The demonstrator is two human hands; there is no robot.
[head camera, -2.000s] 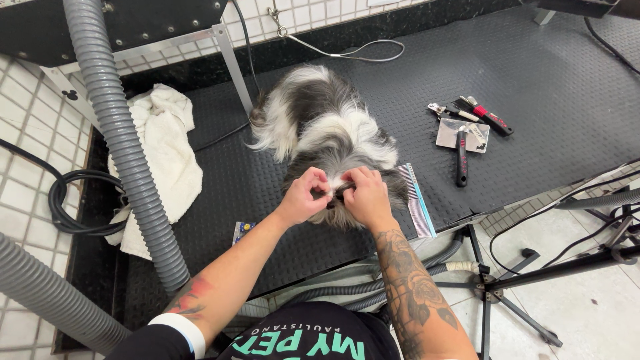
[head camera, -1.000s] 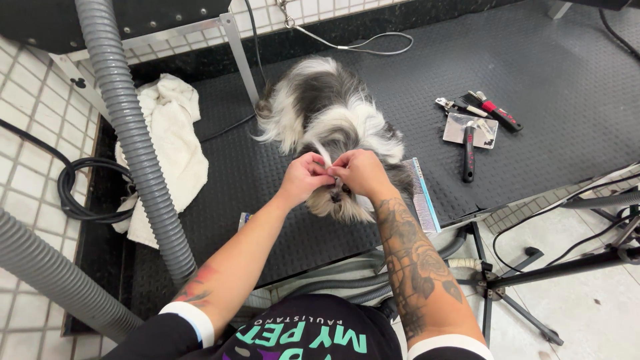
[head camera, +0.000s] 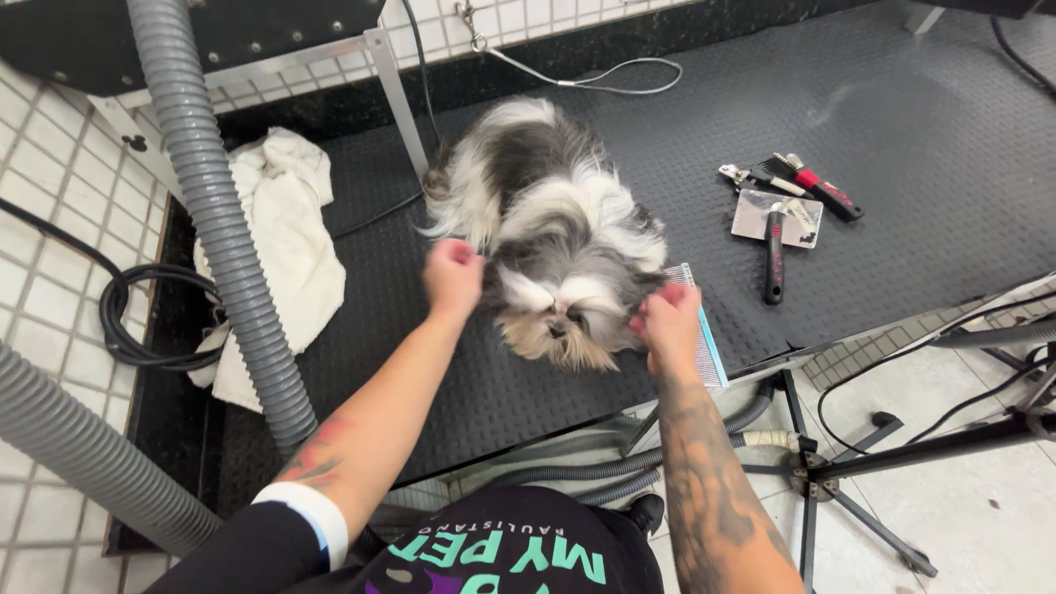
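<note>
A small long-haired grey and white dog (head camera: pixel 561 231) lies on the black rubber-topped grooming table (head camera: pixel 487 429), its face toward me. My left hand (head camera: pixel 454 279) is at the ear on the left of the picture, fingers curled; whether hair is pinched there is not clear. On the other side my right hand (head camera: pixel 670 322) has its fingers bent at the dog's other ear, perhaps on its hair, which blur hides. Under and beside that hand lies a grooming comb (head camera: pixel 711 351) with a light blue edge. The hair over the dog's forehead is parted in the middle.
A slicker brush (head camera: pixel 774 256), a red and black dematting tool (head camera: pixel 825 191) and nail clippers (head camera: pixel 763 177) lie at the right. At the left are a white towel (head camera: pixel 285 264) and a grey corrugated hose (head camera: pixel 214 206). A cable loop (head camera: pixel 619 82) lies behind the dog.
Both hands have moved apart, from the top of the dog's head between the eyes out to the two sides of its head. The dog's face is now uncovered.
</note>
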